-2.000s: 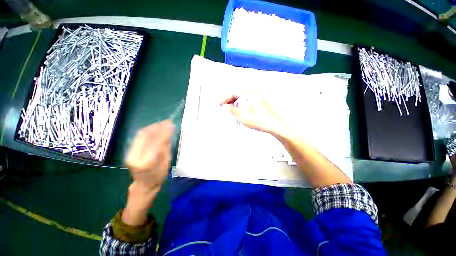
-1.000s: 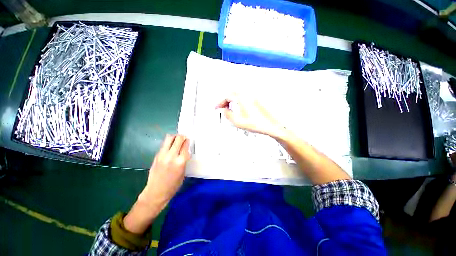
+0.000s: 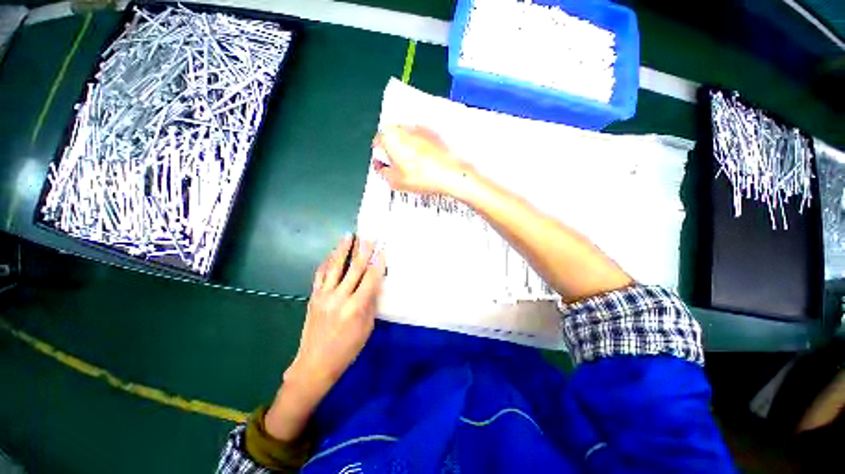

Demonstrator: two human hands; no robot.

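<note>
A white sheet point(image 3: 593, 204) lies on the green bench in front of me, overexposed, with thin dark lines of metal rods point(image 3: 523, 268) in a row across it. My left hand point(image 3: 347, 287) lies with its fingers over the sheet's left edge; whether it holds anything cannot be told. My right hand point(image 3: 412, 162) is over the sheet's upper left part, fingertips bent together near the left edge; what is between them is too bright to tell. A blue bin point(image 3: 533, 100) of small white pieces stands beyond the sheet.
A black tray point(image 3: 285, 69) heaped with silver rods is at the left. Another black tray point(image 3: 760, 264) at the right has rods at its far end. Clear plastic bags point(image 3: 834, 204) lie beyond it. Part of a person's arm point(image 3: 825, 405) shows at the lower right edge.
My right hand has moved left and up to the sheet's left side, uncovering the row of rods. My left hand came from beside the sheet onto its left edge. The view has shifted slightly.
</note>
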